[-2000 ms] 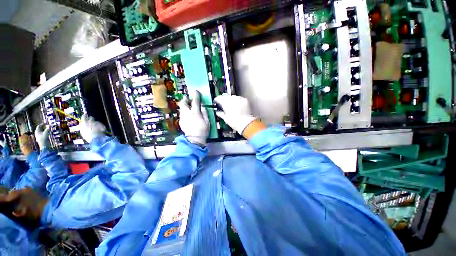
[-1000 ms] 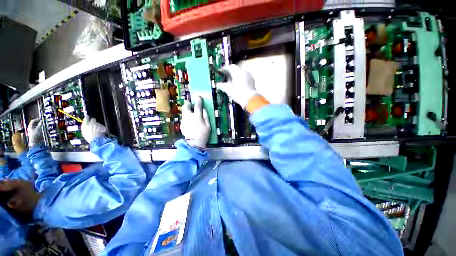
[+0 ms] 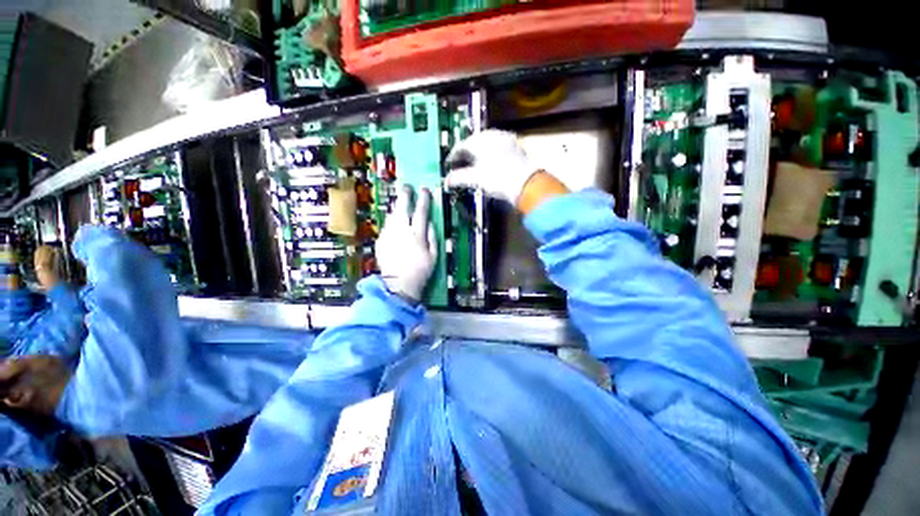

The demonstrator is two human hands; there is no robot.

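Observation:
The green circuit board lies in its dark carrier in front of me. A long pale-green plate runs across its right part. A tan pad sits mid-board. My gloved left hand rests on the lower part of the plate, with two fingers pointing up along it and holding nothing visible. My gloved right hand is at the plate's right edge, higher up, its fingertips pinched on a small dark part. The fingers partly hide this part, and its exact shape is unclear.
Another board with a light bar and green plate lies right. A pale sheet lies between the carriers. A red tray stands behind the line. Loose green fixtures lie lower right. A coworker's blue sleeve is left.
My right hand has moved up from the plate's lower part to its upper right edge. My left hand stays on the plate. The coworker's near arm has swung up across the line's edge.

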